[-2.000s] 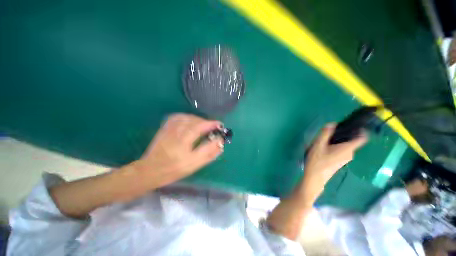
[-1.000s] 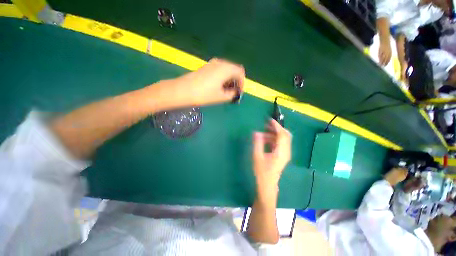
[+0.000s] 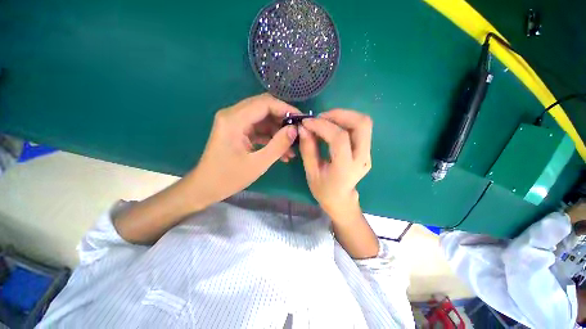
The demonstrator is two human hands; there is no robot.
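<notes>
A small black assembly (image 3: 297, 119) with shiny metal points is held between both hands just below the screw tray. My left hand (image 3: 247, 144) grips it from the left with thumb and fingers. My right hand (image 3: 337, 151) touches its right end with thumb and fingertips, which partly hide it. The round dark perforated screw tray (image 3: 294, 48) holds many shiny specks. The black electric screwdriver (image 3: 464, 115) lies on the green bench at the right, its silver nose towards me.
A green box (image 3: 532, 162) with cables lies at the right. Tiny specks are scattered right of the tray. Beyond the yellow strip (image 3: 466, 16) lies another small assembly (image 3: 532, 23). A person's pale sleeve (image 3: 523, 263) shows at the lower right.
My left hand has come back from near the yellow strip, and both hands now meet at the small assembly. The screwdriver, held in my right hand two seconds ago, lies on the bench.
</notes>
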